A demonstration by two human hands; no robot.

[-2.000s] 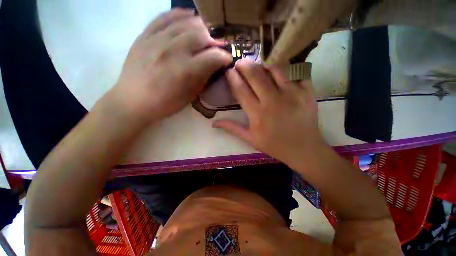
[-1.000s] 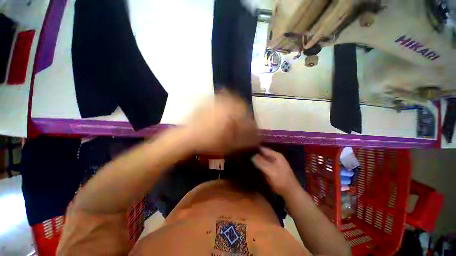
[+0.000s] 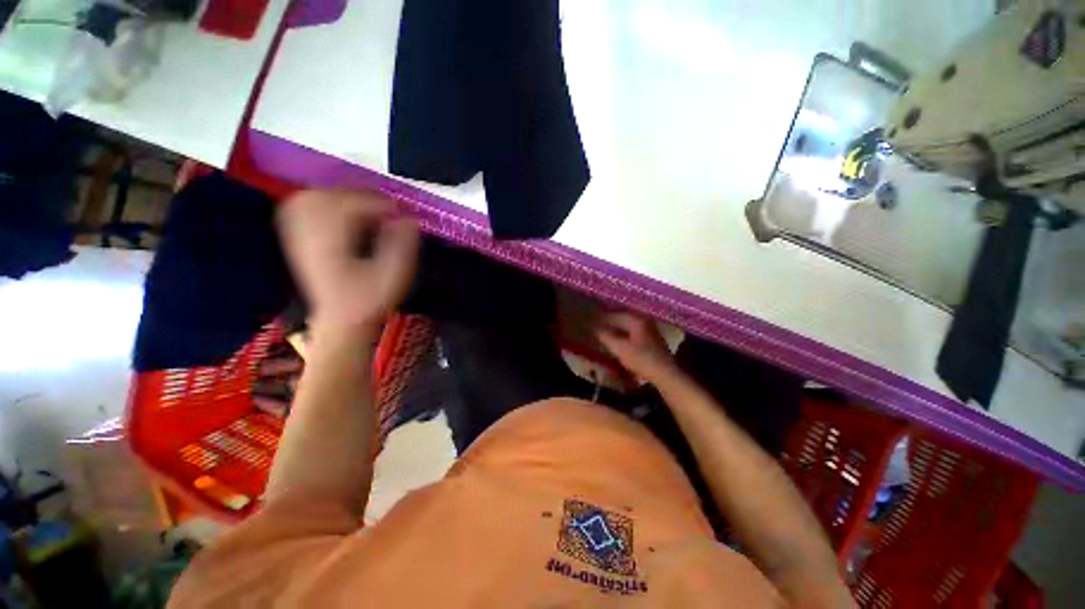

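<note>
My left hand (image 3: pixel 351 256) is blurred at the table's purple front edge, beside black panels (image 3: pixel 214 274) that hang at the left. Dark cloth lies just right of this hand; I cannot tell whether the hand holds it. My right hand (image 3: pixel 637 345) is small, fingers bent, just below the table edge above my lap; whether it holds anything is unclear. Wide black cut pieces (image 3: pixel 494 119) lie on the white tabletop, their angled ends near the edge. A narrow black strip (image 3: pixel 990 303) lies at the right by the machine.
The cream sewing machine head (image 3: pixel 1011 107) is at the upper right, over its metal bed plate (image 3: pixel 821 196). Red perforated baskets stand below the table at left (image 3: pixel 196 416) and right (image 3: pixel 952 512). Another table (image 3: pixel 167 107) at the upper left holds a red flat item (image 3: pixel 233 14).
The view has swung left, so the machine sits further right. The black piece by the needle is gone from the tabletop. My left hand has moved left to the hanging panels; my hands are now apart.
</note>
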